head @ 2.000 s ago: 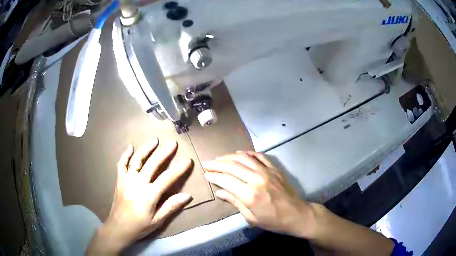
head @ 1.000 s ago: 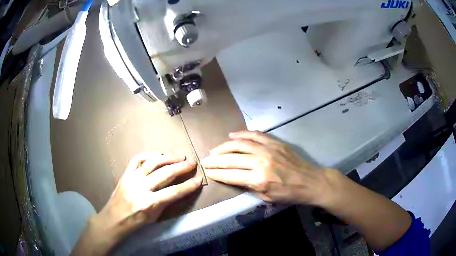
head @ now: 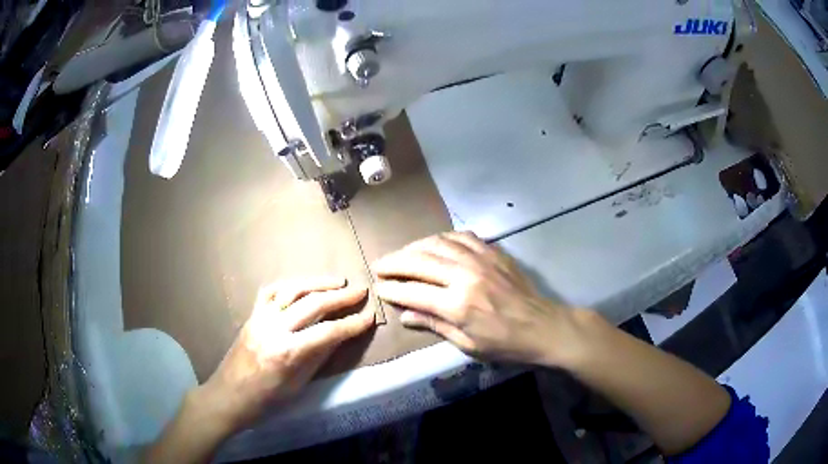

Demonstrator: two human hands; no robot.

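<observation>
A brown cloth panel (head: pixel 182 245) lies flat on the white machine bed, under the presser foot (head: pixel 335 195). A dark straight edge line of a pocket-like piece (head: pixel 360 243) runs from the foot down between my hands to a corner. My left hand (head: pixel 295 331) lies on the cloth left of this line, its fingers bent and close to the corner. My right hand (head: pixel 463 290) lies right of the line, its fingertips at the edge. Both palms face down and press on the cloth. The needle cannot be made out.
The white sewing machine (head: pixel 490 45) spans the top. A lit lamp (head: pixel 184 104) hangs left of its head. A pale knob (head: pixel 374 169) sits beside the foot. An accessory tray (head: pixel 750 186) is at the right end, and plastic wrap (head: pixel 77 272) lines the left edge.
Since two seconds ago, the cloth has moved up towards the foot, shortening the visible edge line. My left hand's fingers have drawn in from spread to bent, near the line.
</observation>
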